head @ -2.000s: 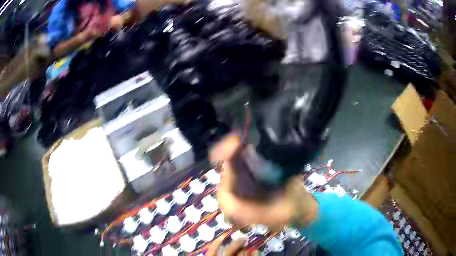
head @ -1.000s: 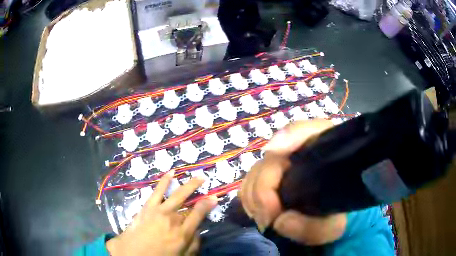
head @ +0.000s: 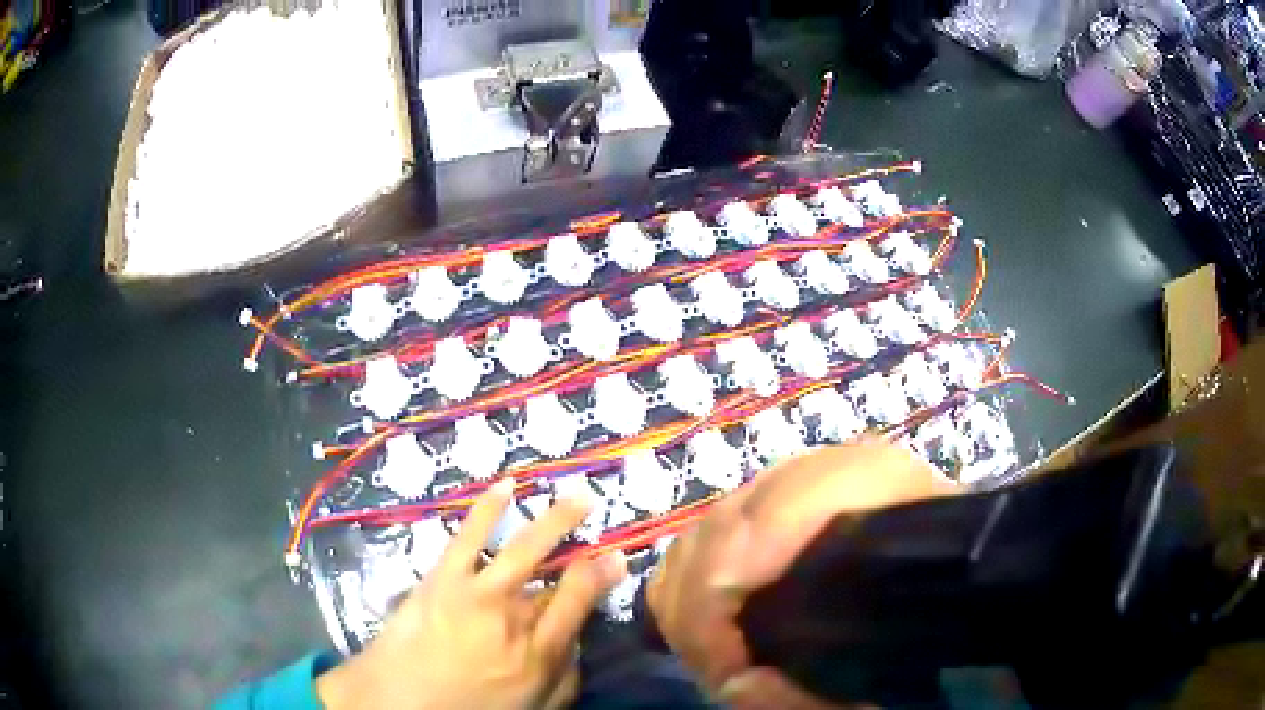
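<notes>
My right hand (head: 777, 555) is wrapped around the black electric screwdriver (head: 971, 569) at the lower right; its bit is hidden or too blurred to tell. My left hand (head: 479, 610) lies with fingers spread over the lower left part of the rows, fingertips touching or just above the units; whether it holds anything is not visible. Wired units with white tops (head: 592, 329) lie in several rows in a clear plastic tray (head: 333, 599). Red, yellow and dark lead wires (head: 611, 454) run between the rows, ending in small white connectors (head: 247, 318).
A carton of white parts (head: 264, 139) stands at the back left. The screw feeder (head: 555, 104) stands behind the tray. A pink-white bottle (head: 1114, 76) and dark wires are at the far right. A cardboard flap (head: 1190, 333) sticks up at the right edge.
From two seconds ago, the screwdriver and right hand came down from above the tray to its front. Over the last second, the screwdriver has shifted slightly down; the left hand stays nearly in place.
</notes>
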